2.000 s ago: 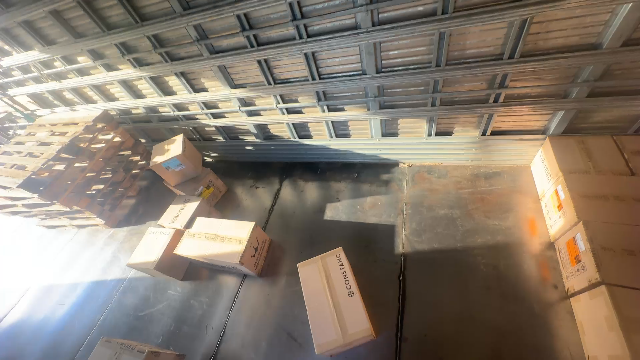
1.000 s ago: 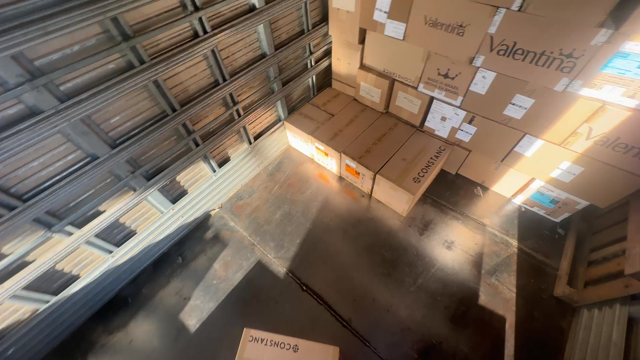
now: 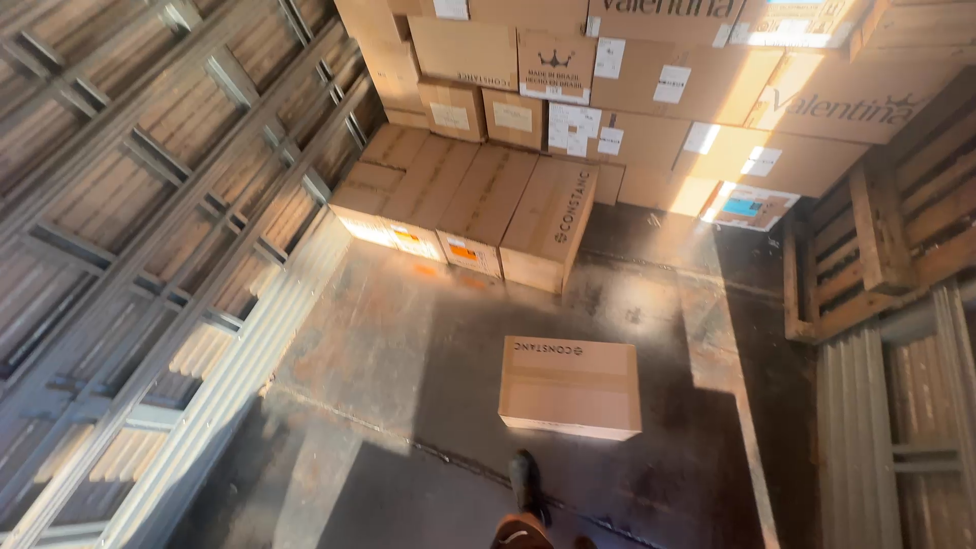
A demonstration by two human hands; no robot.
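Observation:
Neither my left hand nor my right hand shows in the head view. A closed cardboard box [image 3: 569, 387] with printed lettering on top lies by itself on the dark floor, just ahead of my shoe [image 3: 524, 474]. Farther off, a low row of cardboard boxes [image 3: 488, 191] stands side by side on the floor, the nearest ones with orange labels on their ends. Behind that row rises a tall stack of cardboard boxes [image 3: 640, 84], several with white labels and some with a printed crown.
A slatted metal-framed wall [image 3: 183, 175] runs along the left. Wooden pallets [image 3: 877, 236] stand upright at the right, beside a corrugated metal panel [image 3: 852, 412]. A seam [image 3: 427, 450] crosses the floor near my foot, with patches of sunlight around.
The view has swung far to the right, from the slatted wall and scattered boxes to the box stack. The lone box is now fully in view, and my foot has come into sight.

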